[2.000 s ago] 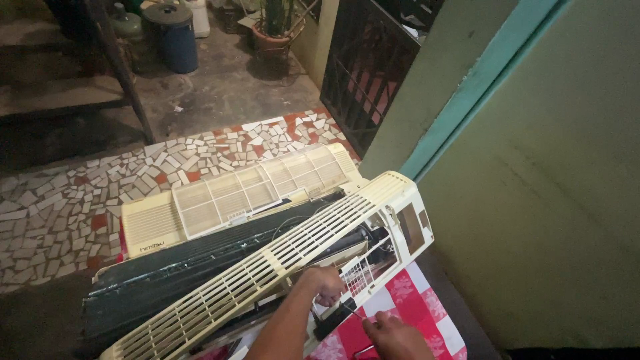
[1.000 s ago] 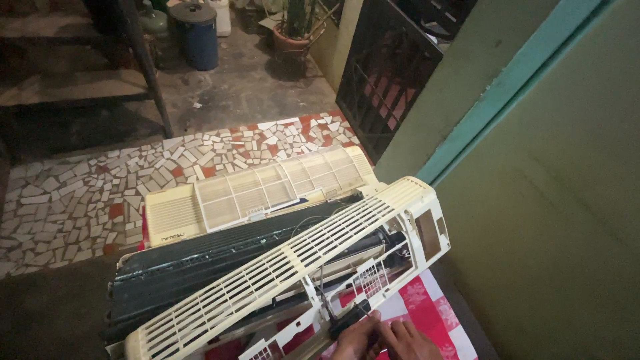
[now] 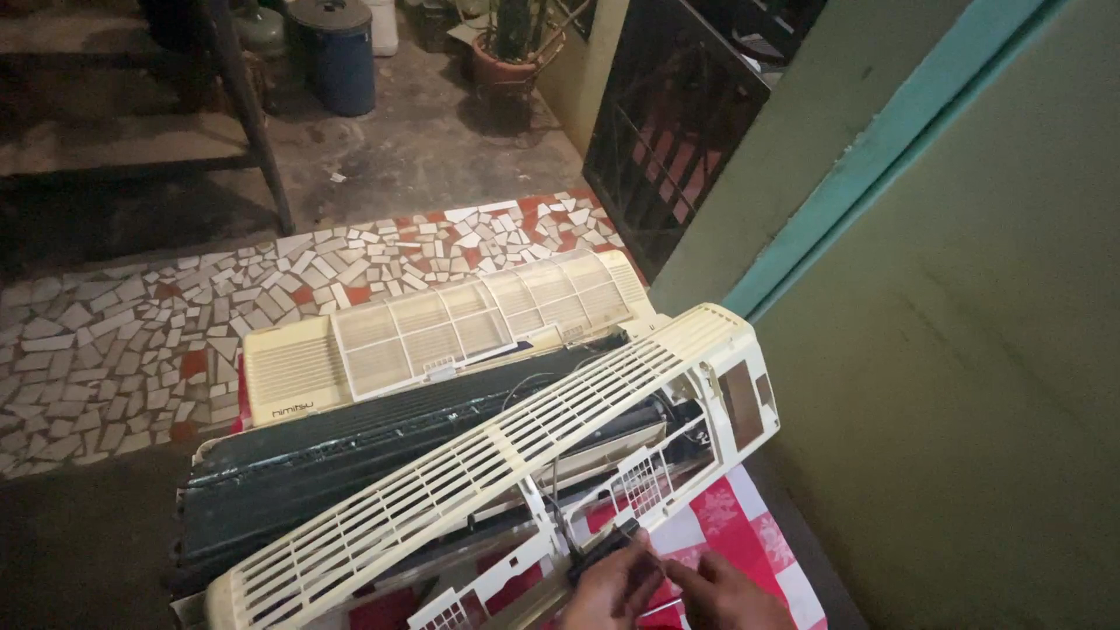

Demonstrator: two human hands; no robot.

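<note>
An air conditioner's cream plastic front frame (image 3: 507, 446) with a slatted grille lies slantwise over the dark finned indoor unit (image 3: 350, 455). Behind them is a cream front panel (image 3: 284, 367) with mesh air filters (image 3: 481, 324) on it. At the frame's near edge, my left hand (image 3: 612, 586) is closed around a small black part (image 3: 604, 551), from which a thin cable runs up through the frame. My right hand (image 3: 726, 595) is just right of it, fingertips bent close to the left hand's; whether it pinches something small cannot be made out.
A red and white checked cloth (image 3: 744, 525) lies under the parts. On the right stands a green wall (image 3: 962, 350) with a teal edge. Beyond the mosaic tile floor (image 3: 114, 350) are a lidded blue bin (image 3: 341, 70), a potted plant (image 3: 506, 66), a metal gate (image 3: 674, 122) and dark steps.
My left hand has come off the frame's inner lattice and moved down to the black part. The thin tool seen between the hands two seconds ago no longer shows plainly.
</note>
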